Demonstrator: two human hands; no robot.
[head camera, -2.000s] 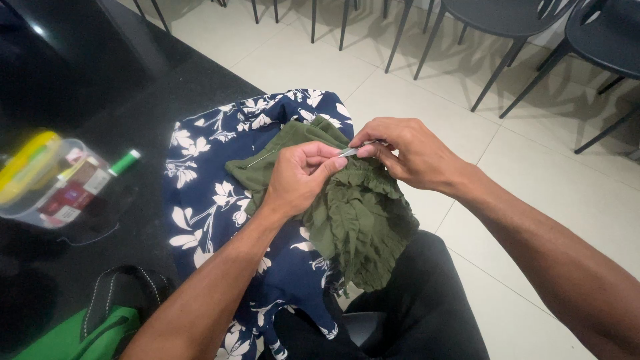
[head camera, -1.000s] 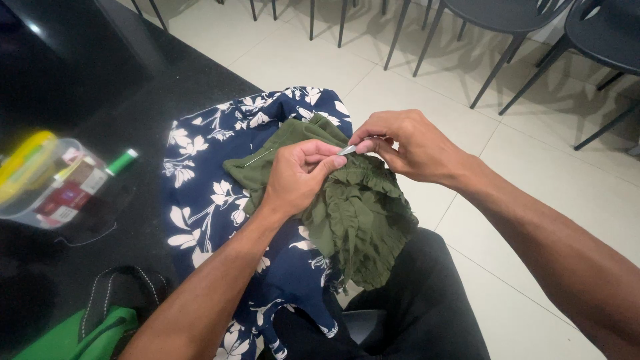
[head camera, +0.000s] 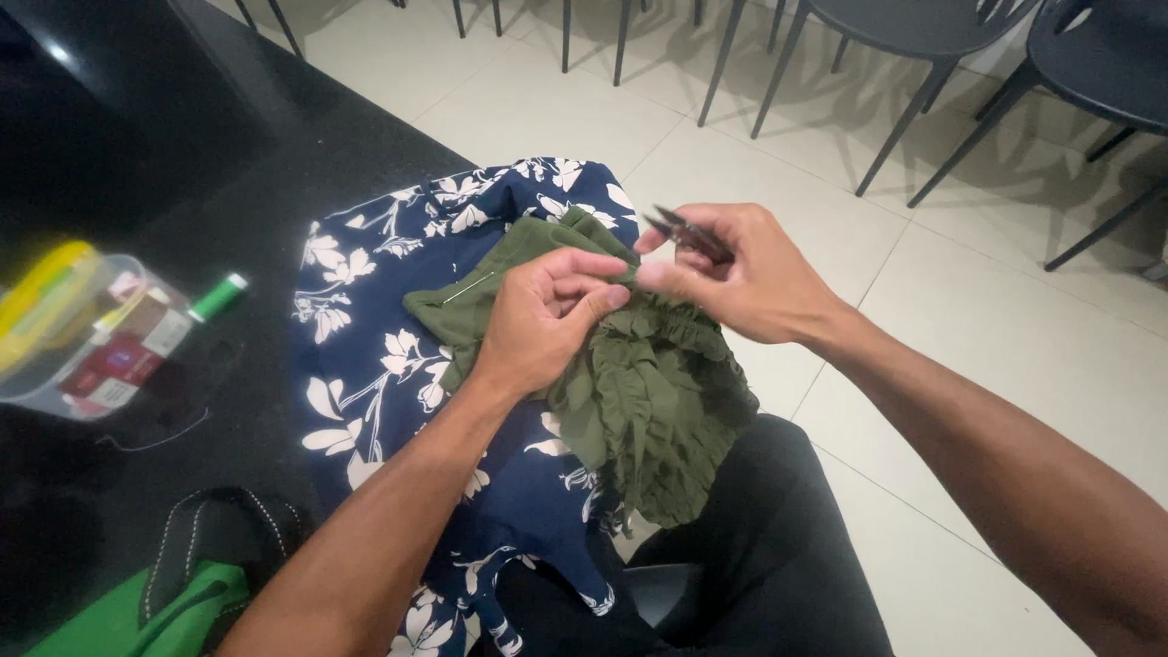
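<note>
My left hand (head camera: 547, 319) pinches the upper edge of a gathered olive-green garment (head camera: 657, 411), thumb and forefinger together. Close to its right, my right hand (head camera: 739, 274) holds small dark thread snips (head camera: 689, 233) in the curled fingers, blades pointing up and left. The right thumb and fingertips are near the cloth edge; whether they touch it cannot be told. A pale line of stitching shows on the green cloth left of my left hand. Beneath lies a navy fabric with white flowers (head camera: 365, 265), spread over the table edge and my lap.
A black table (head camera: 274, 119) is at the left. On it stand a clear plastic tub with a yellow lid (head camera: 109, 338), a green-and-white marker (head camera: 219, 297), a loose thread (head camera: 164, 444) and a green-and-black bag (head camera: 182, 593). Dark chairs (head camera: 912, 27) stand on the tiled floor beyond.
My right hand has shifted slightly right and turned, and dark snips now show in it. My left hand stays at the green cloth edge.
</note>
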